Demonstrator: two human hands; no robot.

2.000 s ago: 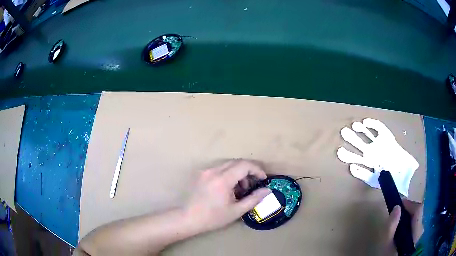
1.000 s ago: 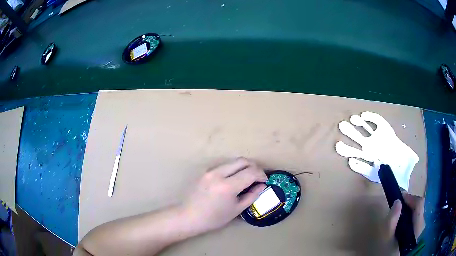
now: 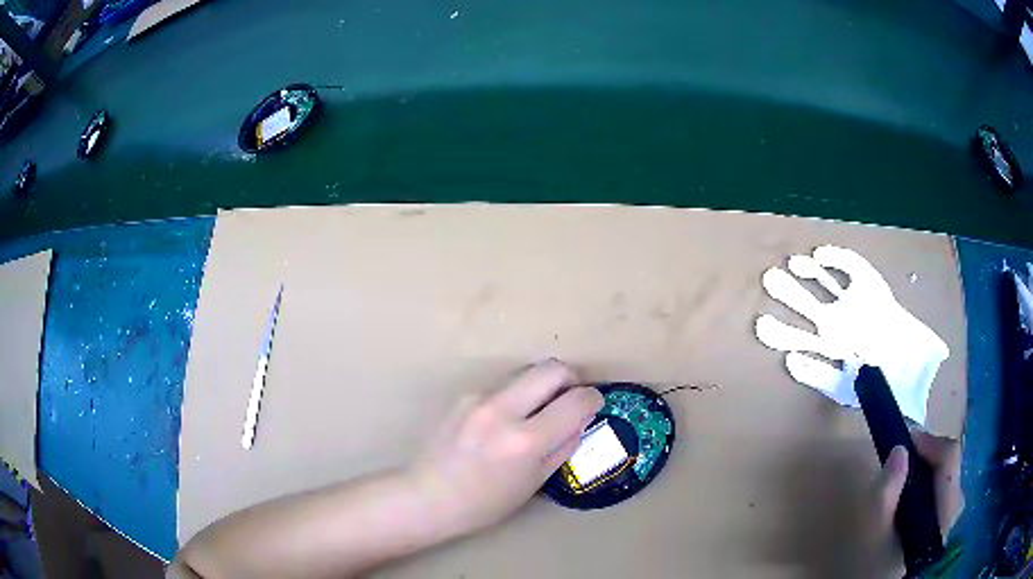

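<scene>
A round black housing point(image 3: 612, 494) lies open side up on the cardboard mat point(image 3: 374, 283). It holds a green circuit board point(image 3: 654, 433) and a silver-white battery point(image 3: 597, 454); a thin dark wire sticks out past its rim. My left hand point(image 3: 510, 435) grips the housing's left rim, its fingertips partly over the edge. My right hand point(image 3: 931, 492) holds a thick black driver point(image 3: 895, 447), its tip end over the white glove point(image 3: 867, 322) lying flat on the mat. Whether a screw is at the tip is too small to tell.
Pale pointed tweezers point(image 3: 262, 368) lie on the mat at the left. Behind the mat, the green conveyor belt point(image 3: 589, 136) carries several spaced housings, one at the upper left point(image 3: 280, 119) and one at the far right point(image 3: 997, 156). Blue bench point(image 3: 119, 362) shows at the left.
The housings on the belt have moved left, and the far right one has come further into view. My left hand and its housing have shifted slightly left. My right hand has barely moved.
</scene>
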